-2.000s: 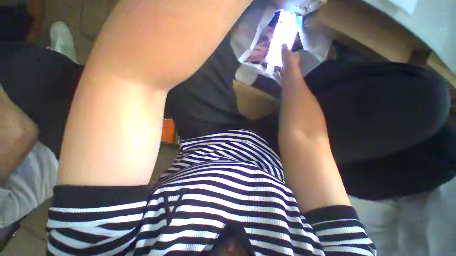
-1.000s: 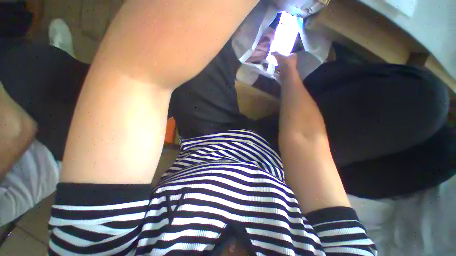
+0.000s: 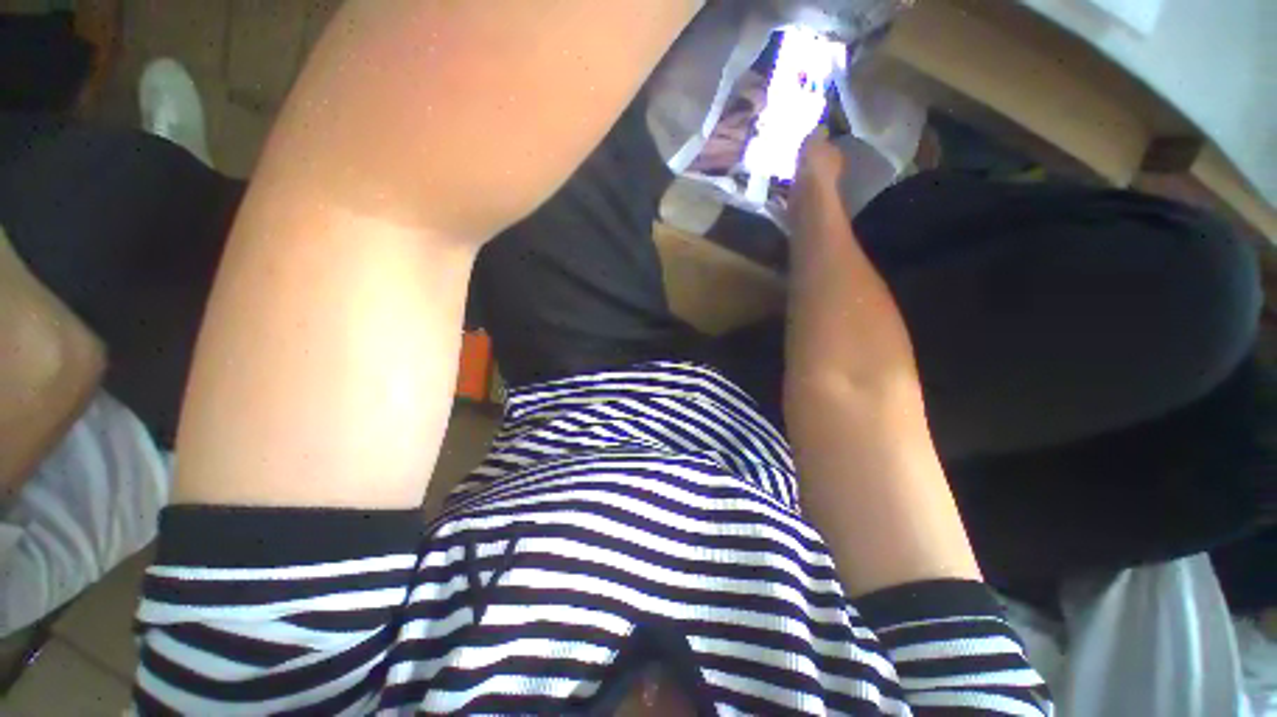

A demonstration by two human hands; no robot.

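Note:
A smartphone with a bright, glaring screen is low in front of me, near the top of the view. My right hand is at its lower right edge, small and partly blurred, and appears to hold it; the fingers behind it are hidden. My left arm rises large on the left and runs out past the top edge, so my left hand is out of the picture. A translucent plastic bag with pinkish contents lies around and behind the phone.
A white-covered table with a wooden edge is at the upper right. Dark-clothed legs are at the right. Another person's arm and a pale shoe are at the left. An orange object is beside my waist.
My right thumb lay over the lower screen one second ago and is now at its right edge. The screen now shows darker marks. More pale fabric shows at the lower right.

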